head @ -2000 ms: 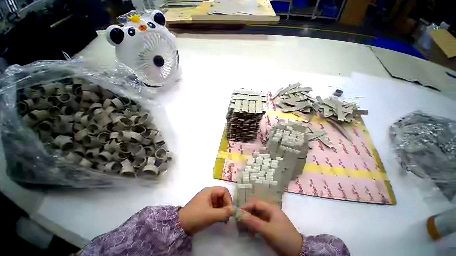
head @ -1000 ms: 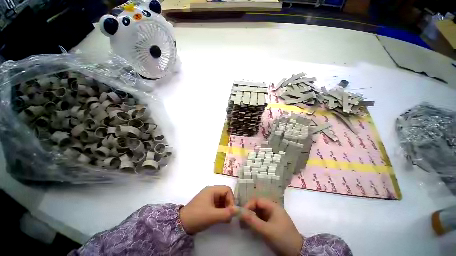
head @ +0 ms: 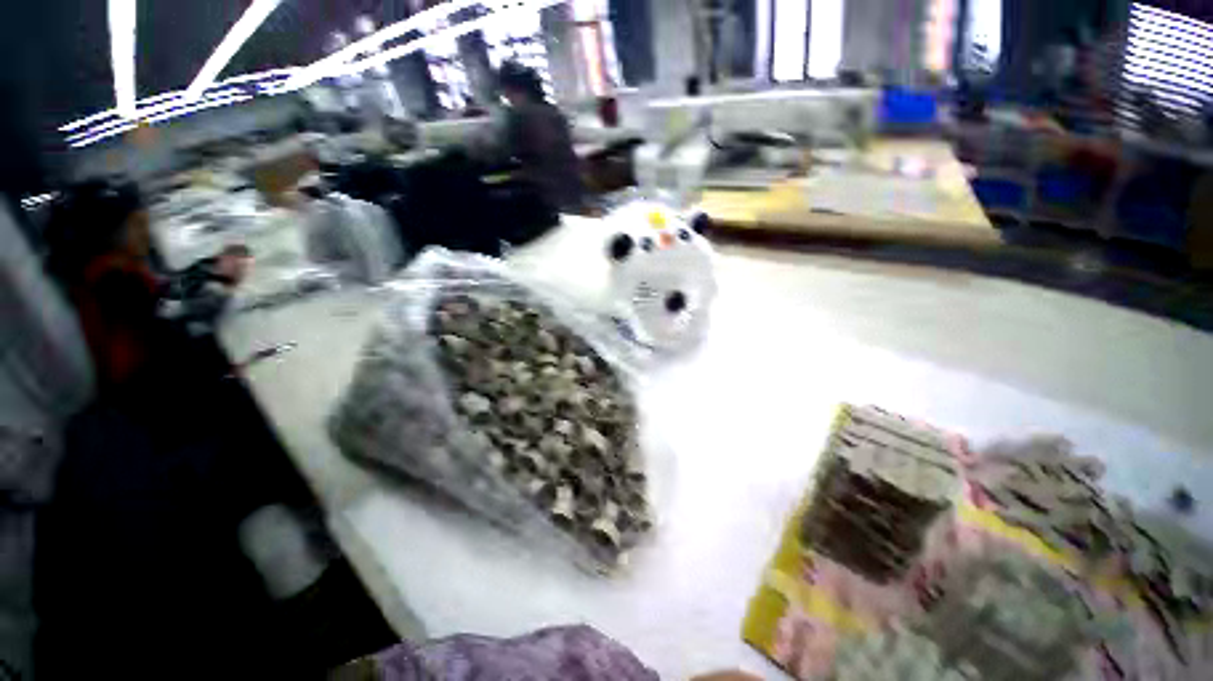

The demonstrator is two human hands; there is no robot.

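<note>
The view is blurred. The pink work board (head: 798,605) with yellow tape bands lies at the lower right. Stacked strips (head: 878,512) stand at its left corner, loose strips (head: 1051,486) lie at its far side, and laid-out strips (head: 998,612) lie nearer, cut off by the bottom edge. A purple patterned sleeve (head: 519,657) shows at the bottom edge. My left hand is at most a sliver of skin (head: 725,676) at the bottom edge; what it holds is hidden. My right hand is out of view.
A clear plastic bag (head: 399,412) of grey-taupe keeper loops (head: 545,406) lies left of the board. A white animal-faced fan (head: 661,286) stands behind it. People are at the far left (head: 113,286) and behind the table (head: 539,140). Another table (head: 905,193) stands at the back.
The view has swung left and up, so the bag, fan and board appear farther right. Both hands and the small piece between their fingertips have left clear view.
</note>
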